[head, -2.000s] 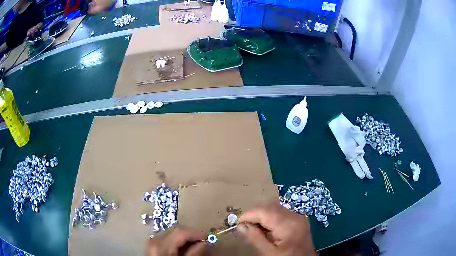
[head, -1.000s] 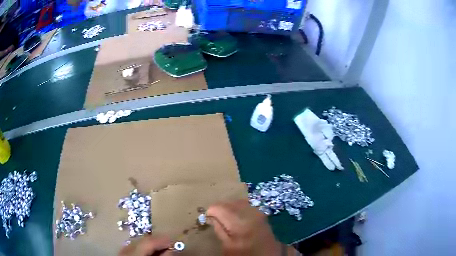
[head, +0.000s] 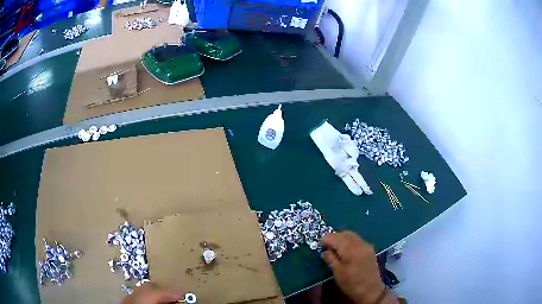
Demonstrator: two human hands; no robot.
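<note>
My left hand [head: 151, 293], cut off by the bottom edge, holds a small ring-like fitting [head: 190, 298] with a dark centre at its fingertips. My right hand [head: 353, 264] is at the right edge of the pile of silver-white cap-like fittings [head: 291, 228], fingertips bent against it; whether they grip a piece is unclear. The white glue cup [head: 208, 255] stands on the stained small cardboard pad [head: 178, 237]. A pile of ring-like fittings [head: 129, 252] lies left of the pad. Joined fittings [head: 56, 261] lie farther left.
The large cardboard sheet [head: 136, 172] lies under the pad. Beyond the right pile are a glue bottle [head: 271, 130], a white glove [head: 343, 157], spare fittings [head: 377, 143] and thin sticks [head: 391, 195]. A grey rail [head: 238, 102] crosses behind; green housings [head: 172, 64] lie past it.
My right hand has moved right, from the glue cup to the cap pile. My left hand still holds the ring-like fitting. The camera view has turned right, so the bench appears shifted left.
</note>
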